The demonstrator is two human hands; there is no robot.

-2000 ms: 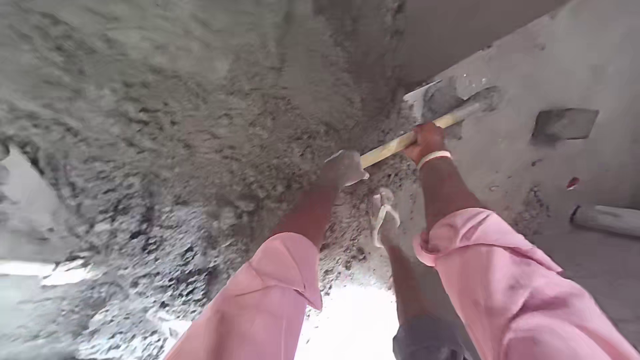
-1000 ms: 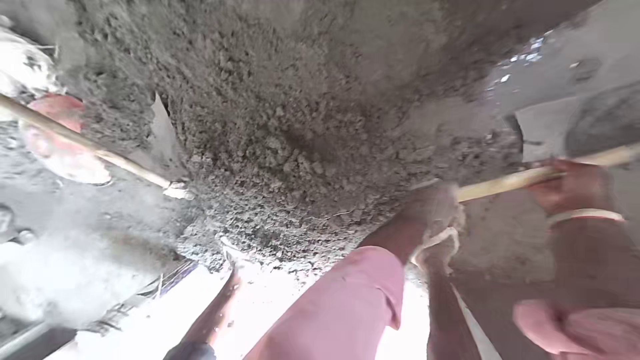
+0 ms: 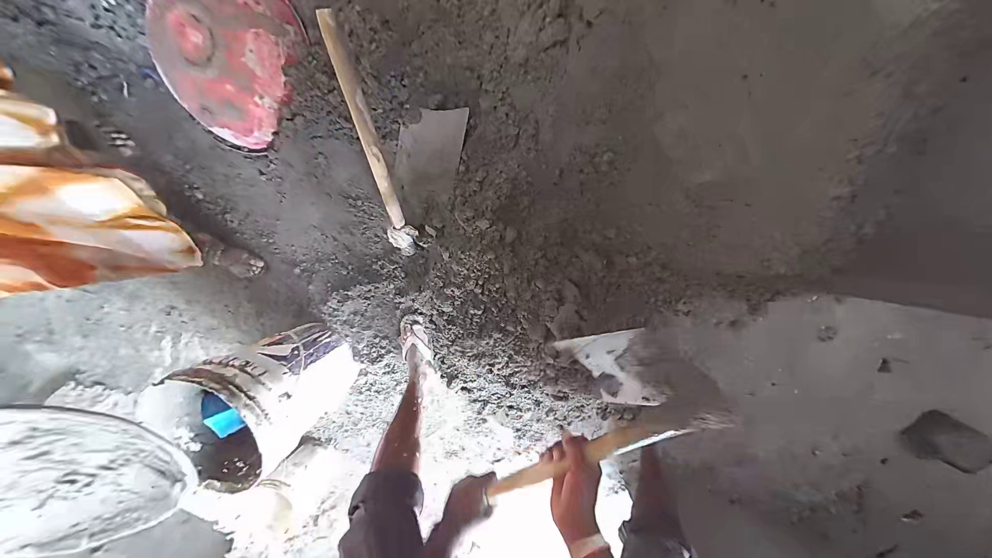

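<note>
At the bottom centre, my left hand point(image 3: 469, 500) is closed around the rear end of a hoe's wooden handle point(image 3: 535, 474). Farther up the same handle grips my right hand point(image 3: 575, 471), a pale band at its wrist. The metal hoe blade point(image 3: 612, 364), partly blurred, is at the edge of the grey mortar mix point(image 3: 527, 287), beyond my hands to the right. A second hoe lies at upper left, its wooden handle point(image 3: 360, 116) beside its flat grey blade point(image 3: 434, 155). My bare foot point(image 3: 415, 337) is at the near edge of the mix; the other foot is hidden.
A red pan point(image 3: 225, 74) lies at upper left. Below a person's foot point(image 3: 236, 260) and orange-and-white garment point(image 3: 85, 225) are a tipped bucket point(image 3: 256, 395) and a round basin point(image 3: 85, 480). A grey block point(image 3: 947, 440) lies at right.
The view has swung left, bringing in the bucket, basin and person. Both hands have kept hold of the hoe and are now drawn in close to my legs.
</note>
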